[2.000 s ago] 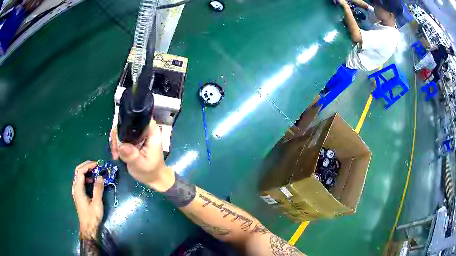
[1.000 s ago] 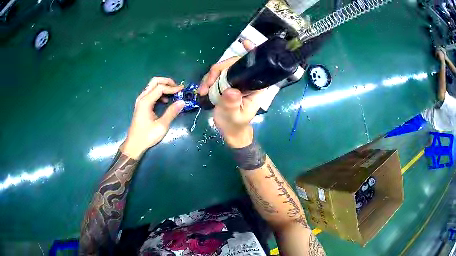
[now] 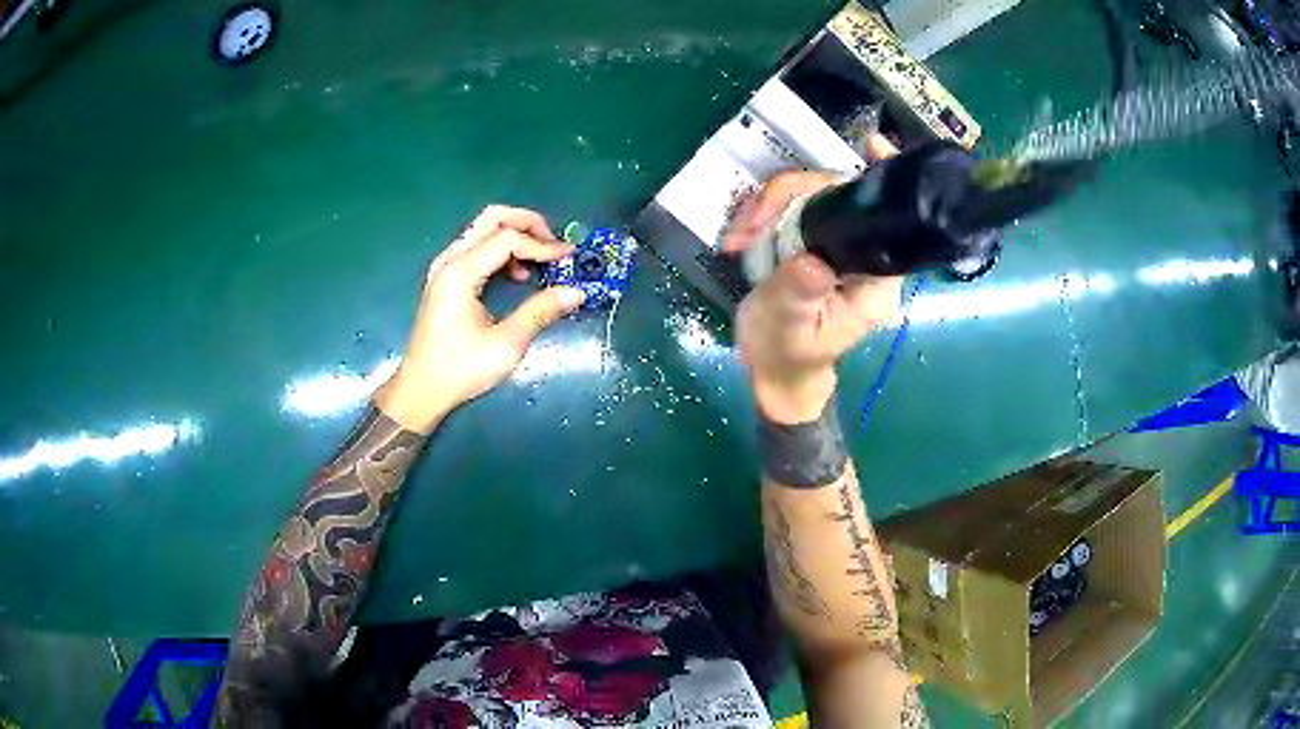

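Note:
My left hand holds a small unit with a blue circuit board between thumb and fingers, over the green worktop. A thin pale lead wire hangs from the board's lower side. My right hand grips the black power screwdriver around its pale nose. The screwdriver lies tilted, its nose toward the left, apart from the board. Its tip is blurred and hidden by my fingers. The screw feeder, white with a dark open top and yellowish printed end, stands just behind and beside my right hand.
Bright specks dot the green worktop. A round black-rimmed wheel-like part lies at the far left. Another is mostly hidden behind the screwdriver, near a blue cord. An open cardboard box of black parts stands lower right, near a blue stool.
My right hand and the screwdriver have moved away from the board to the right, toward the feeder. My left hand still holds the unit. The view has turned since the earliest frame.

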